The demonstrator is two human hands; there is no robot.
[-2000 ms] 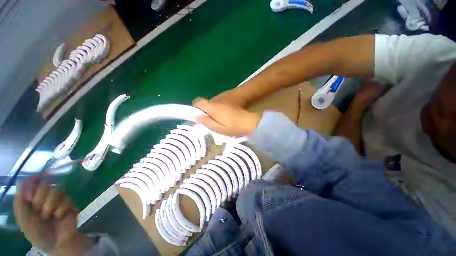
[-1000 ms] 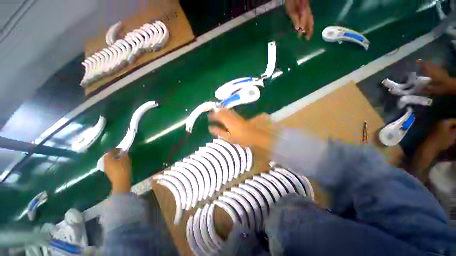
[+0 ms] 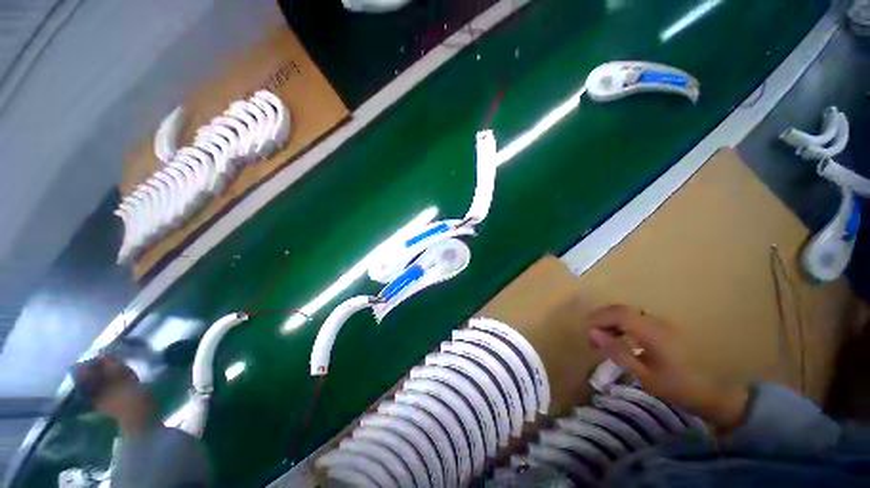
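White curved arm shells (image 3: pixel 448 410) stand nested in a row on cardboard, with a second row (image 3: pixel 582 434) to the right. My right hand (image 3: pixel 658 357) is over the top of that second row, its fingertips at a white arc (image 3: pixel 606 374); whether they grip it is unclear. My left hand (image 3: pixel 113 386) is blurred at the far left over the belt, beside a joined arm-and-housing piece (image 3: pixel 215 357); its fingers are unclear. Two open housings with blue cells (image 3: pixel 434 267) lie mid-belt, with arms attached and thin wires trailing.
The green belt (image 3: pixel 534 172) runs diagonally. Another housing with a blue cell (image 3: pixel 644 81) lies farther up it. Across the belt, cardboard (image 3: pixel 315 86) holds more nested arcs (image 3: pixel 205 167). At right are cardboard (image 3: pixel 687 248) with a thin wire, white arms (image 3: pixel 820 133) and a housing (image 3: pixel 830 253).
My left hand has moved off the joined piece to the left. My right hand has moved from the mid-belt pieces to the second row. The other hand over the belt is gone from view.
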